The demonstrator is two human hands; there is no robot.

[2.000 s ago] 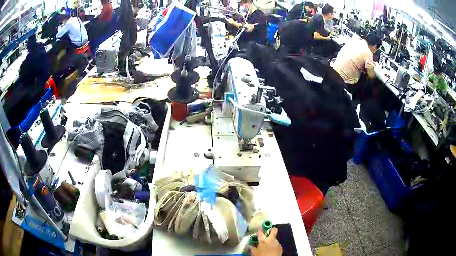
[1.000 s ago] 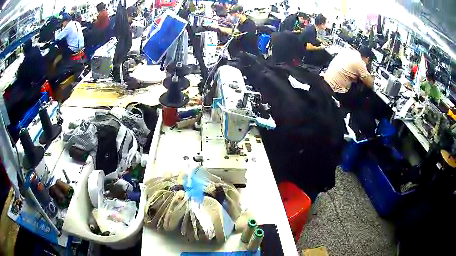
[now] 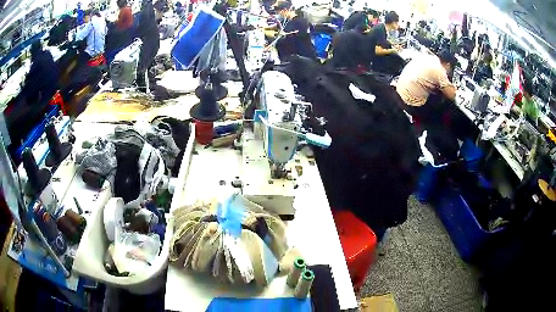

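Two cream thread cones with green ends (image 3: pixel 301 281) stand side by side near the table's front edge. A bundle of beige and grey cut pieces (image 3: pixel 201 245), fanned out and tied with a light blue strip (image 3: pixel 231 214), lies left of the cones on the white machine table (image 3: pixel 213 172). A flat blue sheet or cover (image 3: pixel 259 304) shows at the table's front edge, cut off by the frame. A dark fabric piece (image 3: pixel 325 286) lies right of the cones. Neither of my hands is in the picture.
A white sewing machine (image 3: pixel 280 122) stands behind the bundle. A white tub (image 3: pixel 125 280) of scraps and spools is on the left. Dark thread cones (image 3: pixel 208 103) stand at the back. A red stool (image 3: pixel 355 247) and a blue crate (image 3: pixel 466 222) are on the right. Several people sit farther back.
Two seconds ago a hand was at the green-ended cones; it has let go and left the picture. The cones now stand on the table. More of the blue sheet shows at the bottom.
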